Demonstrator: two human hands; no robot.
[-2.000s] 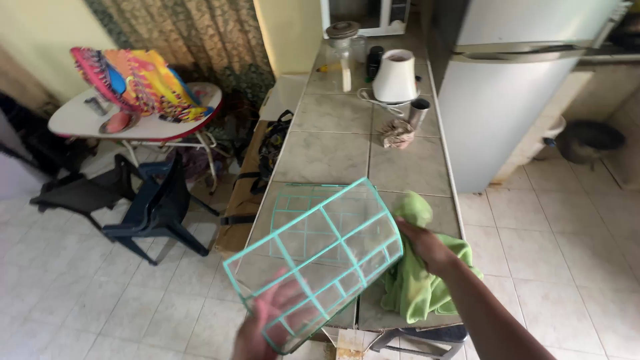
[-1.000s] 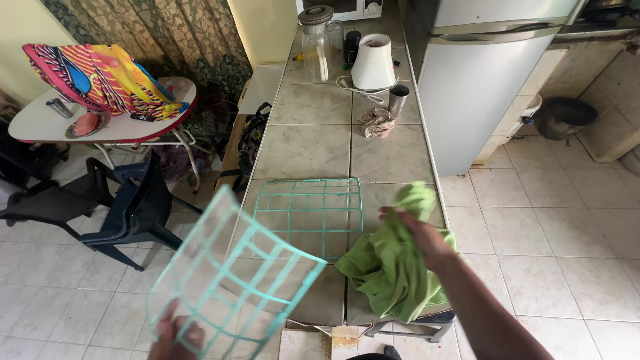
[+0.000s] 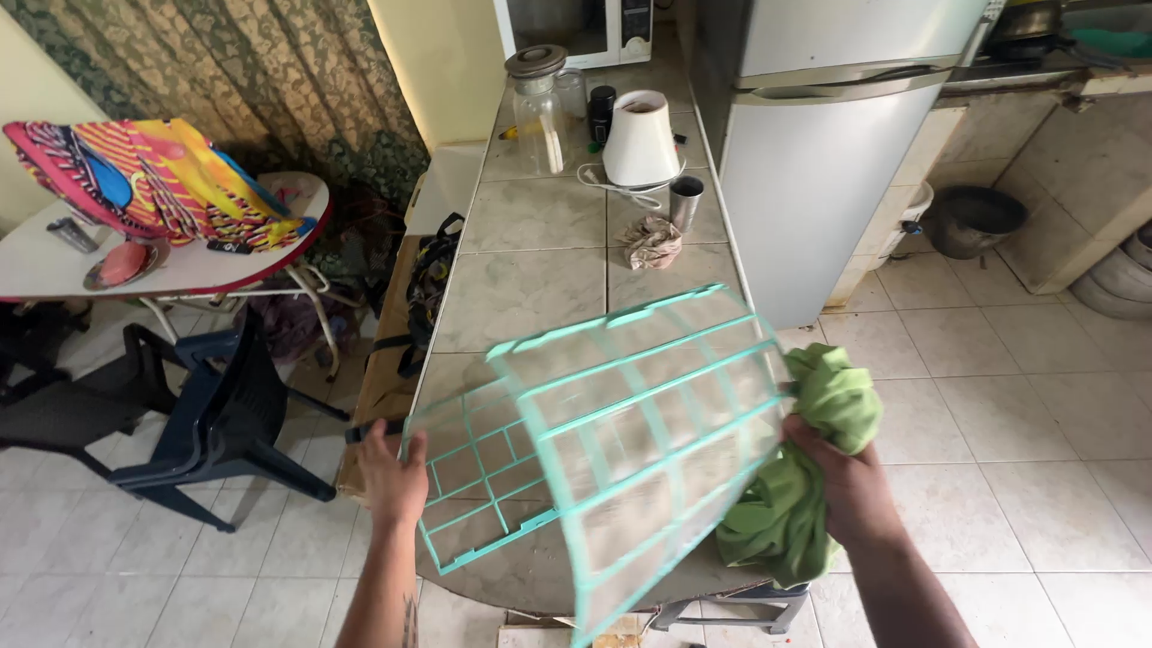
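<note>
My right hand (image 3: 841, 490) grips a crumpled green cloth (image 3: 832, 396) and is at the right edge of a raised air-conditioner filter screen (image 3: 648, 432), a curved, slightly blurred mesh with a turquoise plastic frame. My left hand (image 3: 393, 475) has its fingers apart beside the left edge of a second turquoise-framed filter screen (image 3: 486, 477). Whether it touches that frame I cannot tell. This second screen rests on the tiled counter (image 3: 531, 292), partly hidden behind the raised one. Part of the cloth hangs below my right hand over the counter's right edge.
Farther back on the counter are a crumpled rag (image 3: 652, 243), a metal cup (image 3: 685, 202), a white lampshade (image 3: 642, 144), a glass pitcher (image 3: 538, 121) and a microwave (image 3: 576, 27). A refrigerator (image 3: 810, 162) stands right; a plastic chair (image 3: 229, 405) and round-ended table (image 3: 180, 270) stand left.
My left hand has let go of the screen it held and moved beside the one on the counter. The raised screen has moved right, to my right hand, which still holds the cloth.
</note>
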